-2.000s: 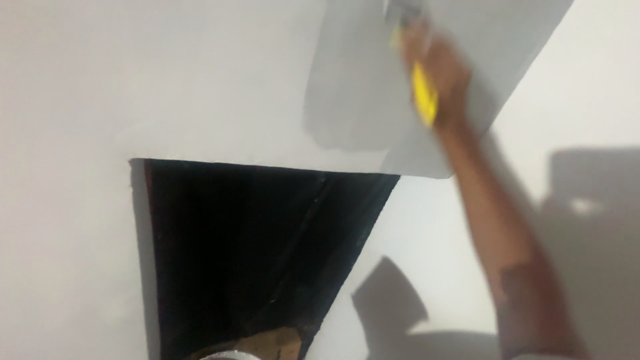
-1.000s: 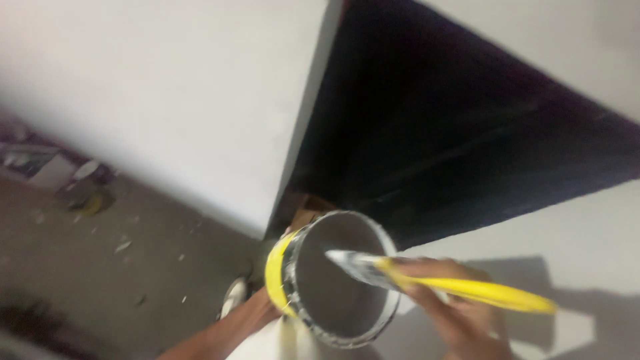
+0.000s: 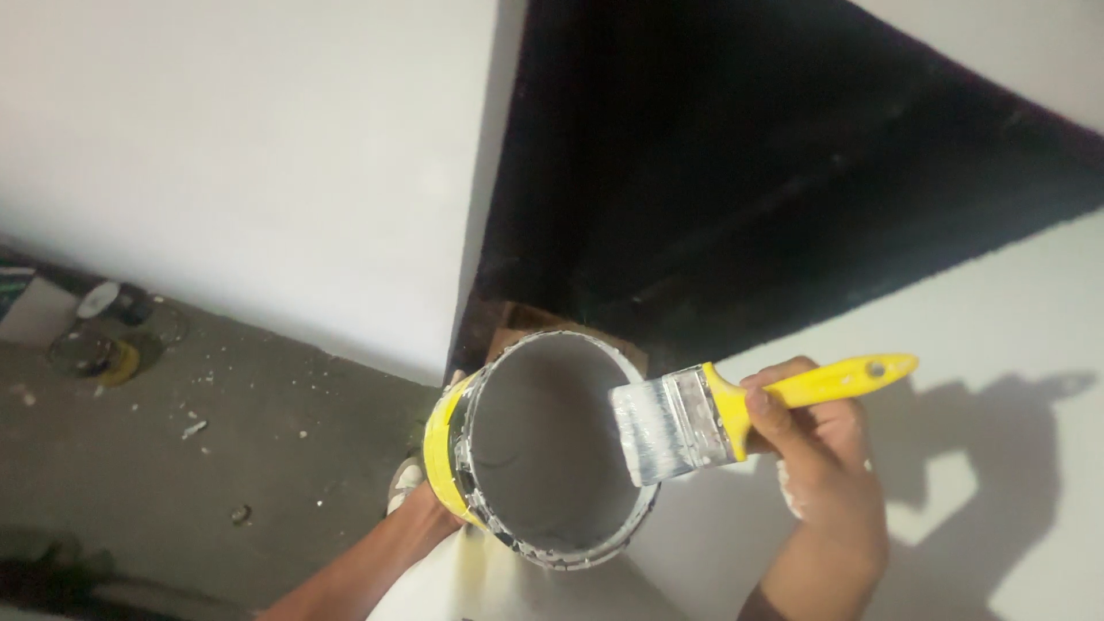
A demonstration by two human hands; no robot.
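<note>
My right hand (image 3: 811, 440) grips a flat paintbrush (image 3: 759, 401) by its yellow handle. White paint coats the bristles, which are over the right rim of a round paint bucket (image 3: 440, 448). Grey-looking paint (image 3: 552, 440) shows inside the bucket, and its rim is smeared and crusted with white. My left hand (image 3: 440, 509) holds the bucket from its left side; the bucket's wall hides most of the fingers.
A white wall panel (image 3: 241, 155) stands at upper left, beside a black recess (image 3: 733, 172). More white wall (image 3: 1018, 285) lies to the right. Containers (image 3: 112, 302) and debris are on the grey floor (image 3: 259, 448). A shoe (image 3: 405, 483) shows behind the left forearm.
Two seconds ago my right hand was up at the wall with the brush; one second ago the brush was over the bucket's opening. Now it is at the right rim. The view has swung down.
</note>
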